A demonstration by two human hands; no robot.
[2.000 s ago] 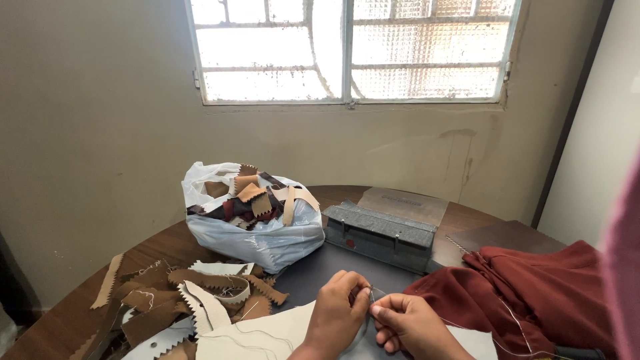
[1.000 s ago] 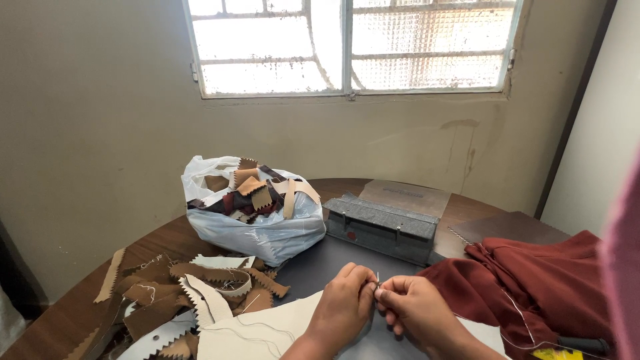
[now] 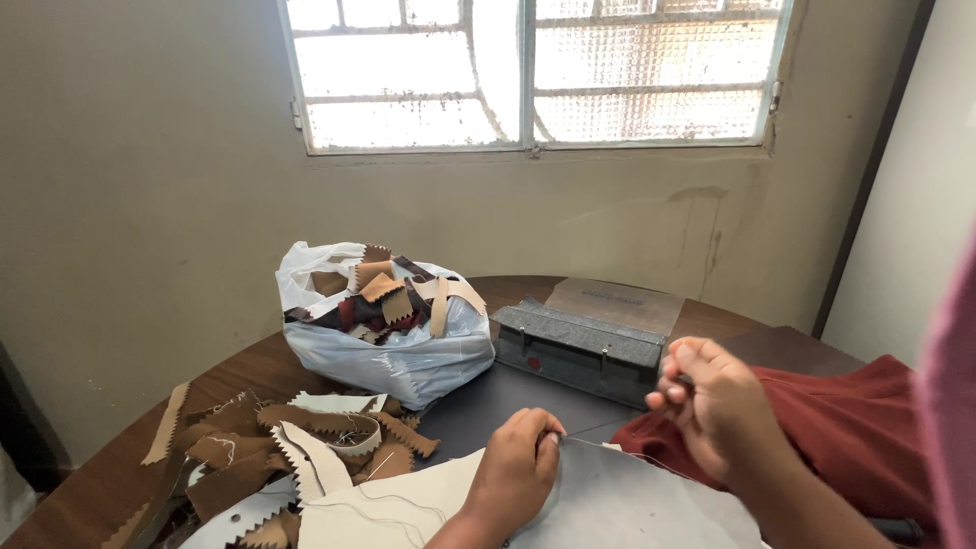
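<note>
My left hand [image 3: 522, 465] pinches a thin thread between thumb and forefinger, just over a pale cream sheet [image 3: 640, 496], whether leather or cloth I cannot tell. From those fingertips the thread [image 3: 610, 445] runs right across the sheet toward the dark red cloth [image 3: 846, 427]. My right hand [image 3: 713, 396] is raised above the red cloth, beside the grey box, with its fingers curled; whether it holds something small, such as a needle, cannot be made out. More loose dark thread lies on the sheet left of my left hand.
A white plastic bag [image 3: 389, 366] of zigzag-edged scraps stands on the round wooden table [image 3: 267, 358]. Brown and cream scraps [image 3: 236, 457] are heaped at the left. A grey box-like object [image 3: 579, 351] sits behind my hands, with a translucent sheet [image 3: 618, 305] behind it.
My hands were together at the fingertips in both earlier frames; now they are apart. My right hand has moved up and to the right, while my left hand stays low over the pale sheet.
</note>
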